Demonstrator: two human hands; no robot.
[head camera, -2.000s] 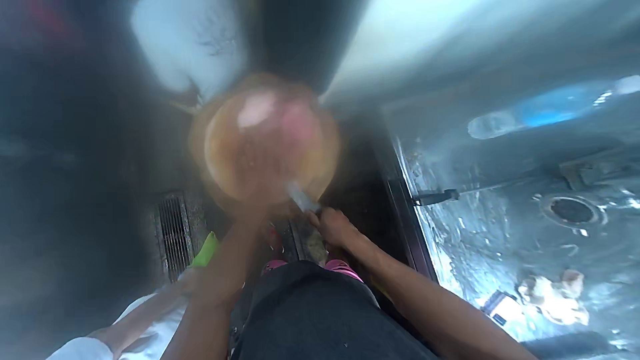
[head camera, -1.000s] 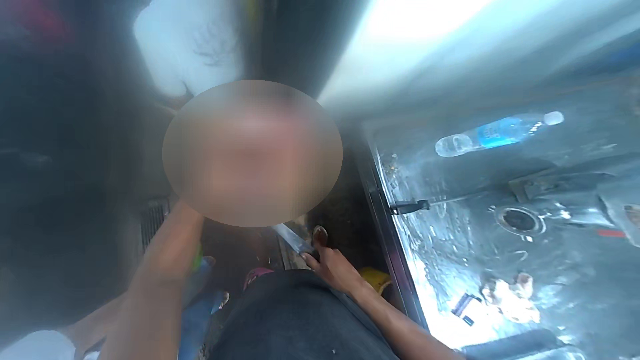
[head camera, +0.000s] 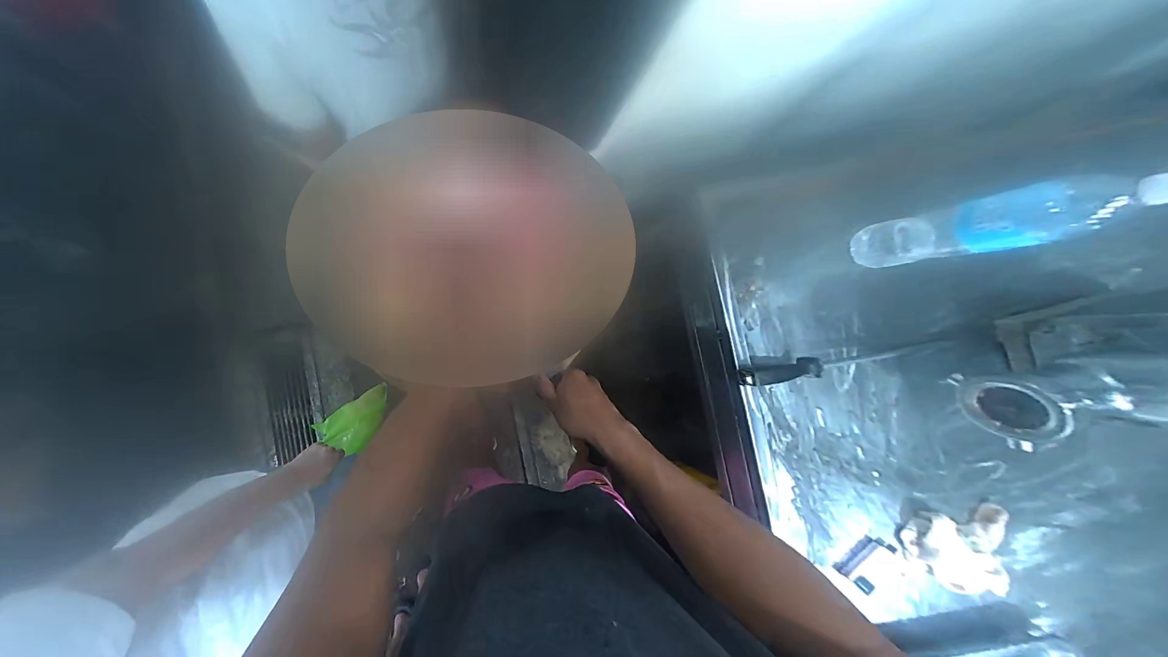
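Observation:
My left forearm reaches up into a large blurred oval, which hides my left hand and whatever it holds. Just below the oval's lower right edge, my right hand (head camera: 584, 406) is curled around the handle end of a knife (head camera: 558, 369). Only a sliver of the knife shows; the oval covers the rest of it. Pink and tan colours show through the blur, but the thing there cannot be made out.
At right, a wet metal counter (head camera: 821, 474) bears a plastic bottle (head camera: 1013, 219), a black-handled knife (head camera: 780, 371), a round metal drain or strainer (head camera: 1015, 411) and pale lumps (head camera: 954, 547). A co-worker's hand (head camera: 319, 461) at lower left touches a green bag (head camera: 354, 420). A floor grate (head camera: 290, 401) lies behind.
The green bag and the co-worker's hand show more plainly than one second ago. The knife blade seen beside my right hand in the earlier frames is now mostly hidden by the blur.

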